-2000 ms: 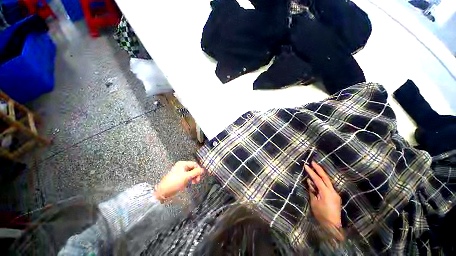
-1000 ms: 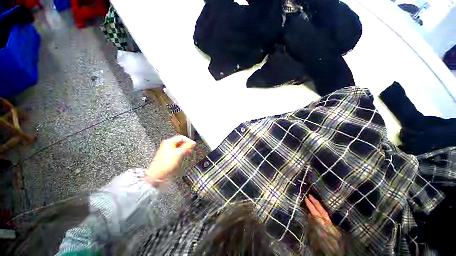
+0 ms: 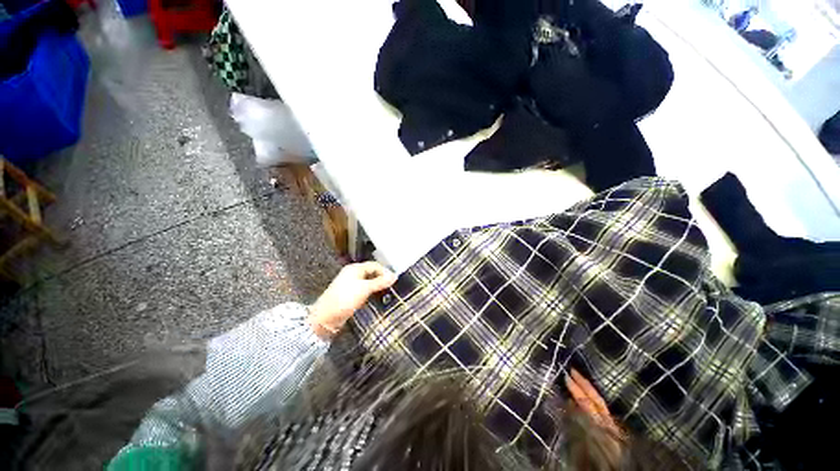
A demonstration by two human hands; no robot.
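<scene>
A jacket with its plaid lining (image 3: 516, 294) facing up lies over the near edge of the white table. Small round snap buttons show along its left edge. My left hand (image 3: 355, 292) is at that left edge, thumb and fingertips together on the cloth border beside a snap. My right hand (image 3: 594, 405) rests low on the lining, fingers pointing up; most of it is hidden by hair hanging into view. I cannot tell if it holds anything.
Dark jackets (image 3: 525, 83) lie heaped further back on the table (image 3: 341, 92). A dark sleeve (image 3: 737, 221) lies at the right. On the left are a blue bin (image 3: 41, 106), a wooden frame (image 3: 20, 216), a red stool (image 3: 184, 17) and a white bag (image 3: 267, 127) by the table's side.
My left hand has moved from beside the jacket's left edge onto its border. My right hand is lower on the lining than two seconds ago and more covered by hair.
</scene>
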